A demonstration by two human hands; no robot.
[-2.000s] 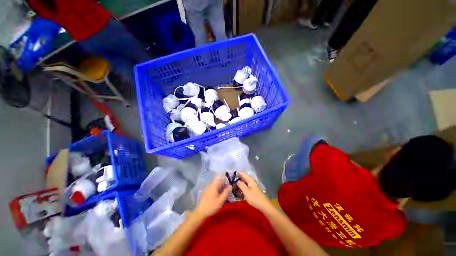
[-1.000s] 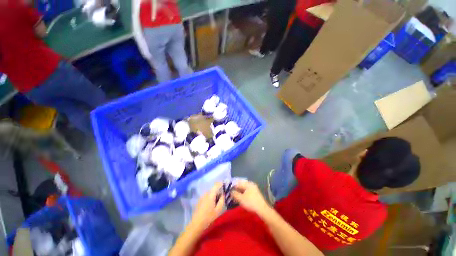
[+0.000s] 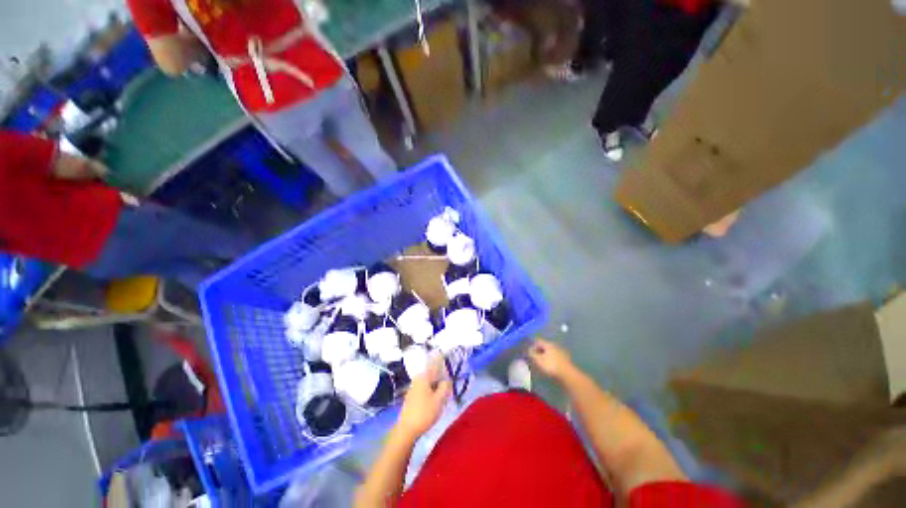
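Observation:
A blue plastic crate (image 3: 373, 207) stands on the floor in front of me, holding several white-and-black camera housings (image 3: 360, 381) with thin white cables. My left hand (image 3: 427, 395) is at the crate's near edge and holds thin black strands (image 3: 458, 375), perhaps cable or ties; they are too blurred to name. My right hand (image 3: 548, 359) is apart from it, just right of the crate's near right corner, with nothing visible in it. A piece of brown cardboard (image 3: 425, 276) lies in the crate.
Two persons in red tops (image 3: 288, 74) (image 3: 50, 198) are at a green bench (image 3: 174, 129) at the upper left. Another person in dark trousers (image 3: 636, 74) stands beyond. A large carton (image 3: 755, 119) is at the upper right, a lower carton (image 3: 785, 367) at the right. Another blue crate (image 3: 214, 451) is lower left.
My hands have parted; the right moved right, off the dark item. The crate shows slightly lower and further right than one second ago. The neighbouring red-shirted person with the black cap is no longer seen.

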